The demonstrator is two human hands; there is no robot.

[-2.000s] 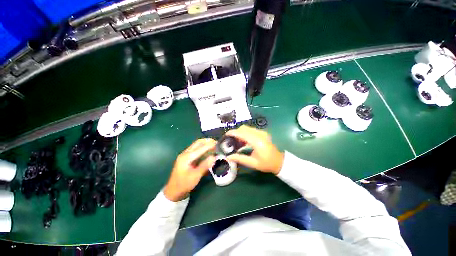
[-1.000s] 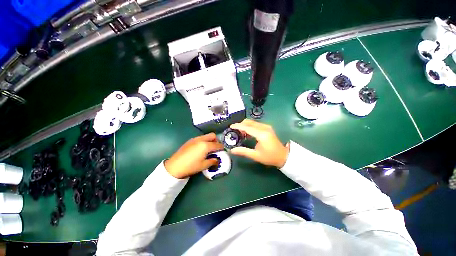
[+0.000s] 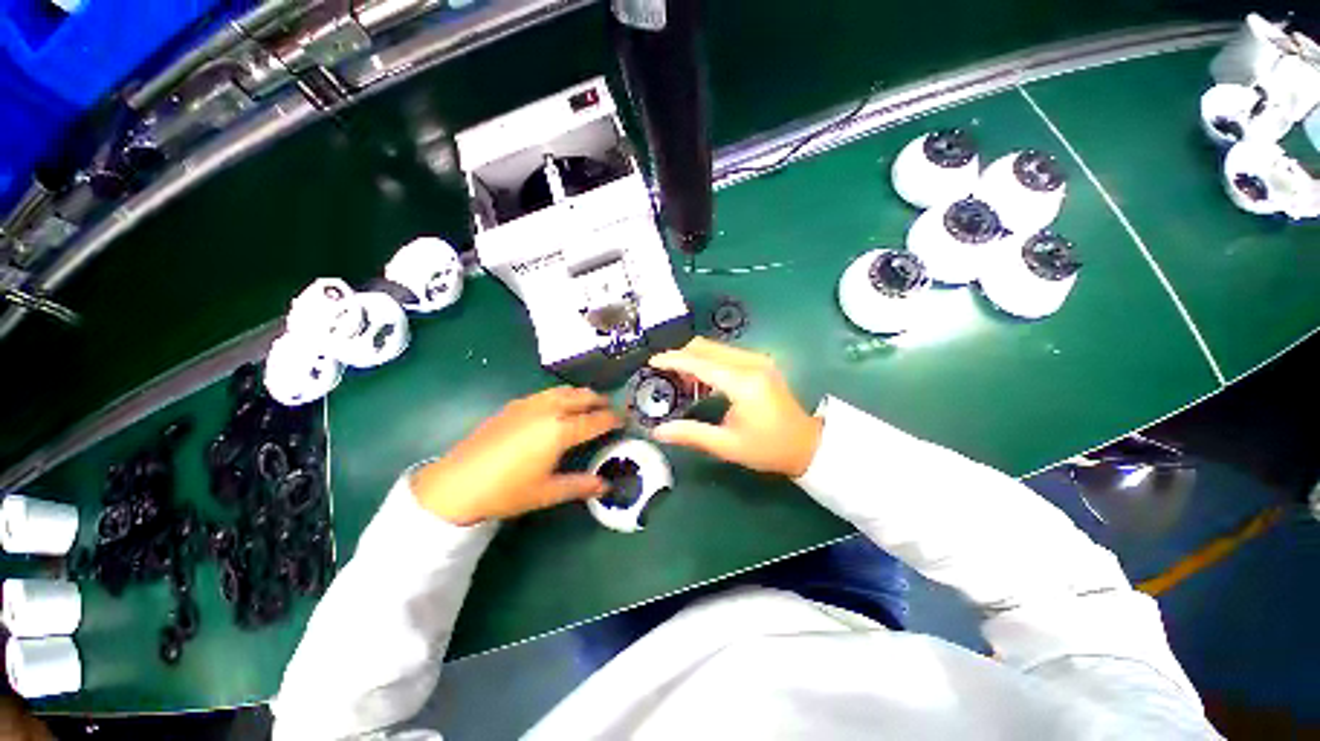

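Note:
A white housing (image 3: 652,501) sits on the green mat in front of me, its dark opening facing up. My right hand (image 3: 746,413) holds a black ring fitting (image 3: 657,394) between thumb and fingers, just above the far rim of the housing. My left hand (image 3: 524,456) is at the left of the housing, fingers apart, with its thumb at the rim; whether it touches is hard to tell. The black electric screwdriver (image 3: 673,130) hangs beyond, its tip right of the screw feeder (image 3: 568,261).
Another black ring (image 3: 728,317) lies right of the feeder. Several white domes with black fittings (image 3: 960,239) stand at right. Loose white housings (image 3: 371,330) are at left, near piles of black parts (image 3: 275,500). White cylinders (image 3: 42,607) stand at the left edge.
The view has shifted. My left fingers have come out of the housing's opening and spread at its left side. My right hand still holds the black fitting. The screwdriver hangs further left in view.

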